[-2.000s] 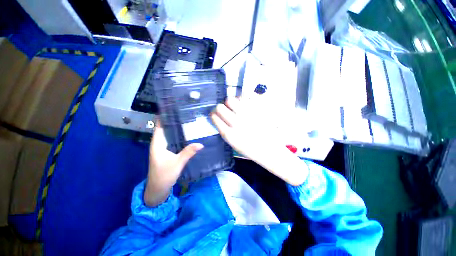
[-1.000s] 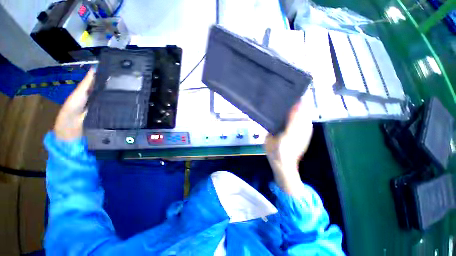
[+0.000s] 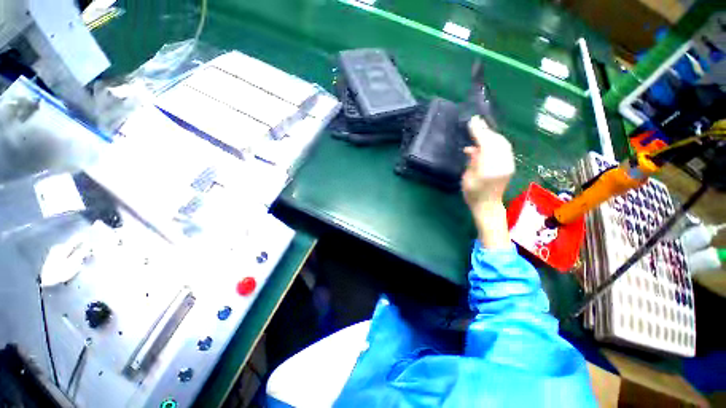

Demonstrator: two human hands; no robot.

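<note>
My right hand (image 3: 487, 163) is over the green mat, at the right end of the black housings. Its fingers are closed on a dark, blurred housing (image 3: 478, 100), seen nearly edge-on and standing up from the pile. Just left of it another black housing (image 3: 436, 137) lies on the mat. Further left is a small pile of stacked housings (image 3: 376, 82), the top one with its smooth recessed face up. How the held housing meets the one beneath is too blurred to tell. My left hand is not in view.
A red parts tray (image 3: 527, 239) with white pieces is right of my forearm, under an orange screwdriver (image 3: 605, 191). Round-parts sheets (image 3: 649, 271) lie beyond. White piece packs (image 3: 239, 103) are at left, beside the pale machine top (image 3: 119, 351) with its red button (image 3: 246, 286).
The view has swung right, from the machine to the green mat. My right hand has carried a housing from over the machine to the piles. My left hand and its housing have left the picture.
</note>
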